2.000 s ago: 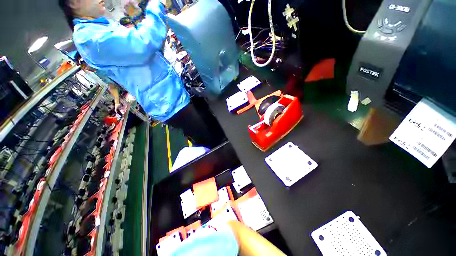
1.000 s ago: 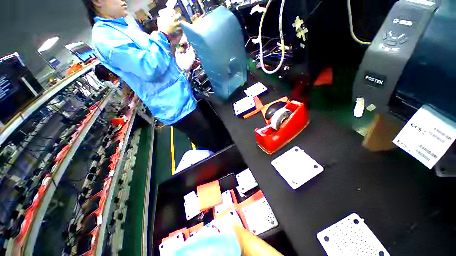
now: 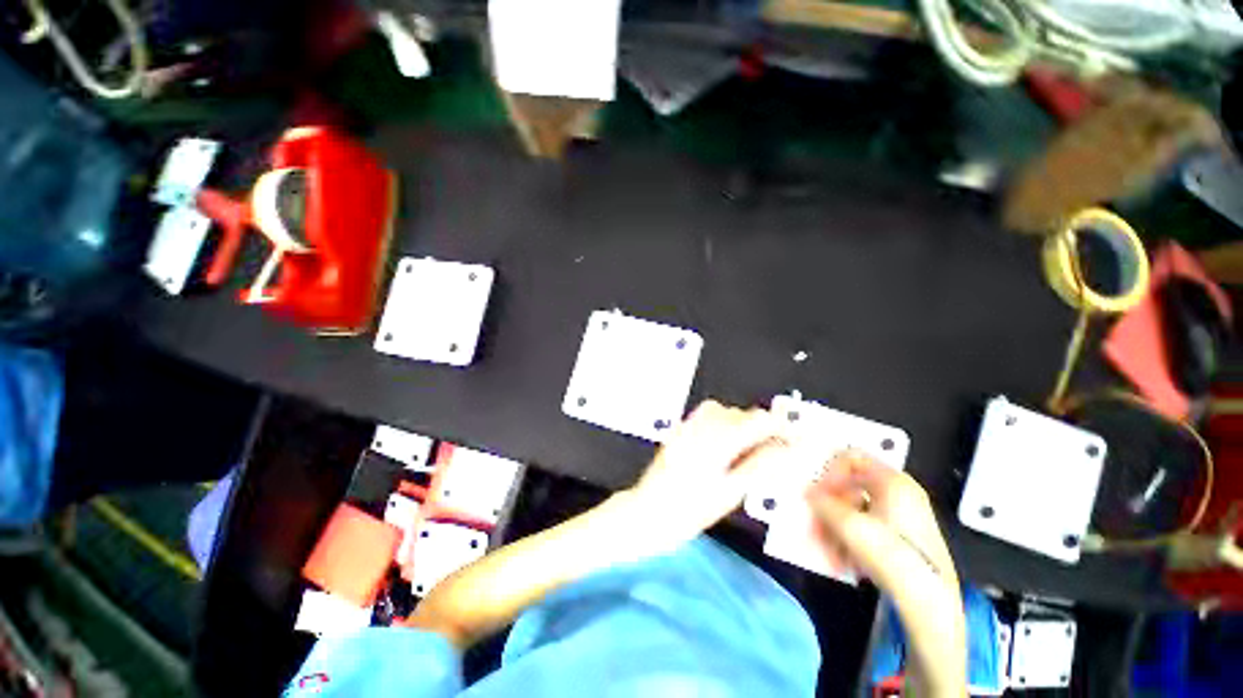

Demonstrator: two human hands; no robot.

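Note:
Four white rounded-square boxes stand in a row on the black bench: far left [image 3: 435, 312], middle left [image 3: 634, 372], one under my hands [image 3: 872, 434] and one at right [image 3: 1033, 477]. Each shows dark corner feet. My left hand [image 3: 709, 464] reaches over the left edge of the box under my hands, its fingertips bent and blurred. My right hand [image 3: 886, 525] has its fingers curled at a thin white label [image 3: 802, 543], which overlaps that box's near edge. The fingertips are blurred, and the hands cover part of the box.
A red tape dispenser [image 3: 348, 232] stands at left, beside two small white boxes. A yellowish tape roll [image 3: 1095, 262], a black mouse on a red pad [image 3: 1200, 327] and a looped yellow cable lie at right. Trays below the bench edge hold boxes and an orange-red square [image 3: 352, 554].
The view has swung right and down onto the bench. Both hands now show at a box; earlier only a forearm showed at the bottom. The standing person is almost out of view.

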